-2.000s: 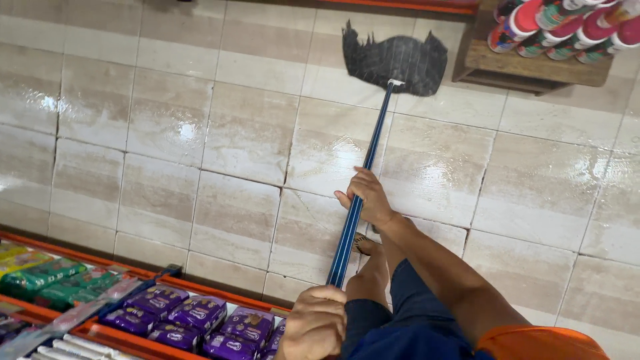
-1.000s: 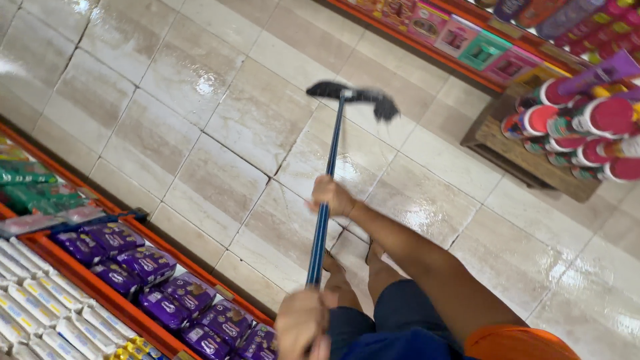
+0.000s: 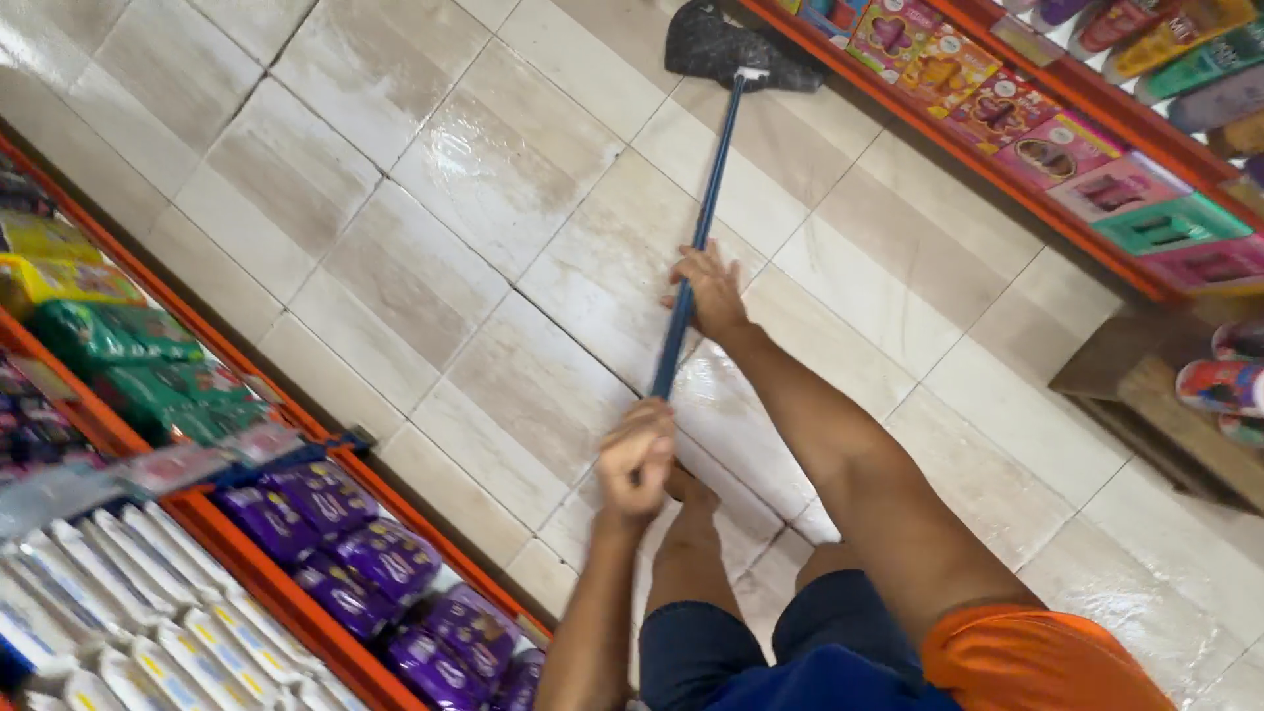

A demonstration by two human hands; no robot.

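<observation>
A long-handled mop lies across the view, its dark, flattened mop head (image 3: 736, 49) on the wet tiled floor at the top, close to the foot of the right-hand shelf. Its blue handle (image 3: 719, 173) runs down toward me from a white connector. My left hand (image 3: 637, 459) is closed in a fist around the upper end of the handle. Farther down the handle, my right hand (image 3: 709, 291) holds it loosely, with the fingers partly spread. My bare legs show below the hands; the feet are partly hidden.
An orange-edged shelf (image 3: 395, 617) with purple packs (image 3: 385, 558) and green packs (image 3: 118, 336) borders the floor at left. Another orange-edged shelf (image 3: 948, 109) holds boxes and bottles at upper right. A wooden stand (image 3: 1136, 405) with containers is at the right edge. The floor tiles (image 3: 474, 148) shine wet.
The mop head has moved over the floor to beside the right-hand shelf's foot. Both hands remain on the handle, the right one with fingers now more spread. The view has shifted.
</observation>
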